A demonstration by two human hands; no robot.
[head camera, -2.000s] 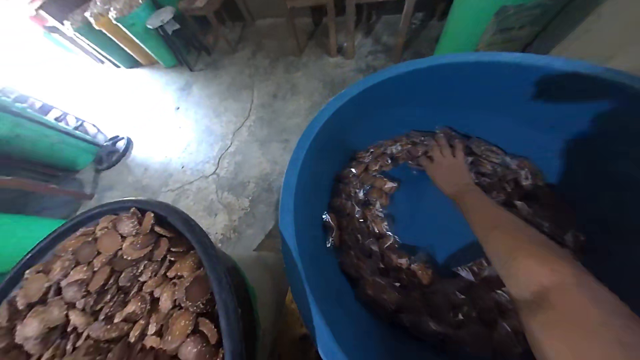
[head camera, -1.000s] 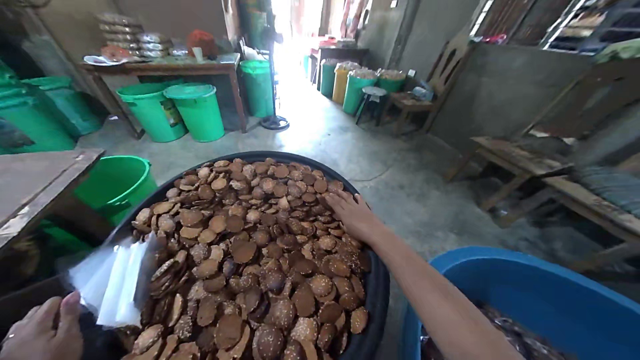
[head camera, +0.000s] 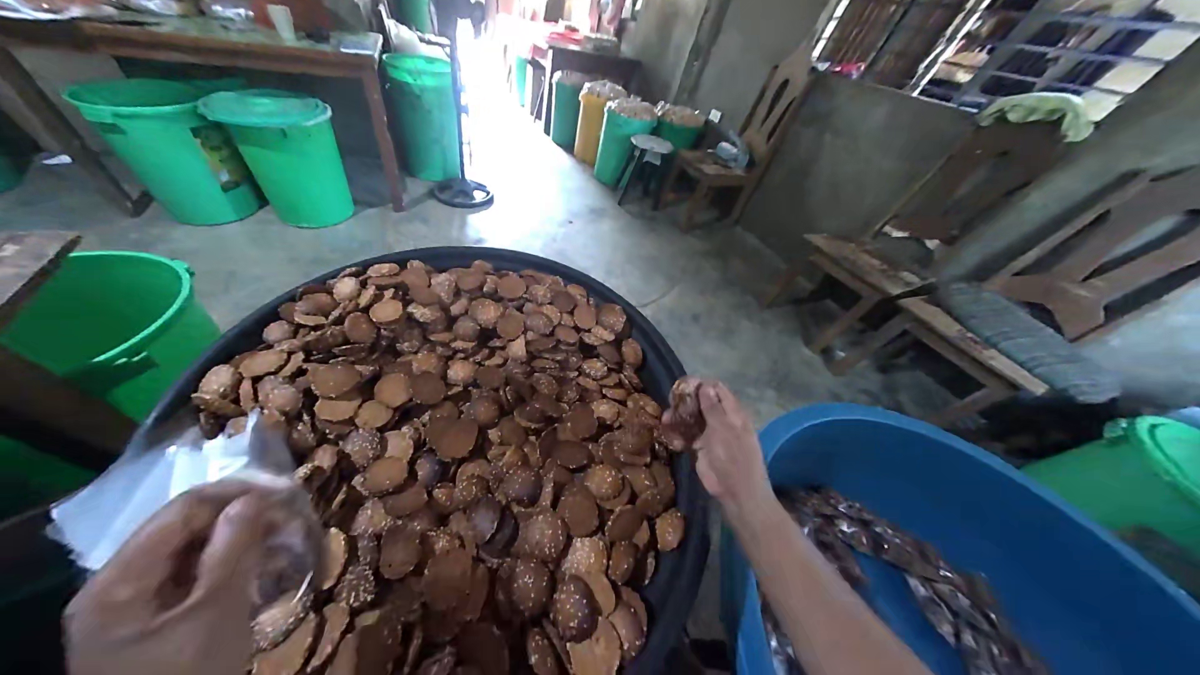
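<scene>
A round black tub (head camera: 692, 562) is heaped with flat brown cookies (head camera: 469, 441), many dotted with pale seeds. My left hand (head camera: 187, 572), at the lower left over the tub's edge, grips clear plastic bags (head camera: 211, 459). Above the tub's right rim, my right hand (head camera: 717, 431) is closed around a few brown cookies (head camera: 684, 412); how many cannot be told. To the right, a large blue tub (head camera: 844, 422) contains filled clear plastic packs (head camera: 900, 553), with my right forearm crossing over its left rim.
Green buckets (head camera: 291, 159) stand by a wooden table (head camera: 225, 52) at the back left. An open green bucket (head camera: 122, 328) is at the left. Wooden chairs (head camera: 919, 300) line the right wall, and filled bins (head camera: 623, 141) stand near the bright doorway. Another green container (head camera: 1139, 478) is at the far right.
Two seconds ago my right hand was in the blue tub; one second ago it lay on the cookies. Now it is lifted at the rim with cookies in it. The view has swung left.
</scene>
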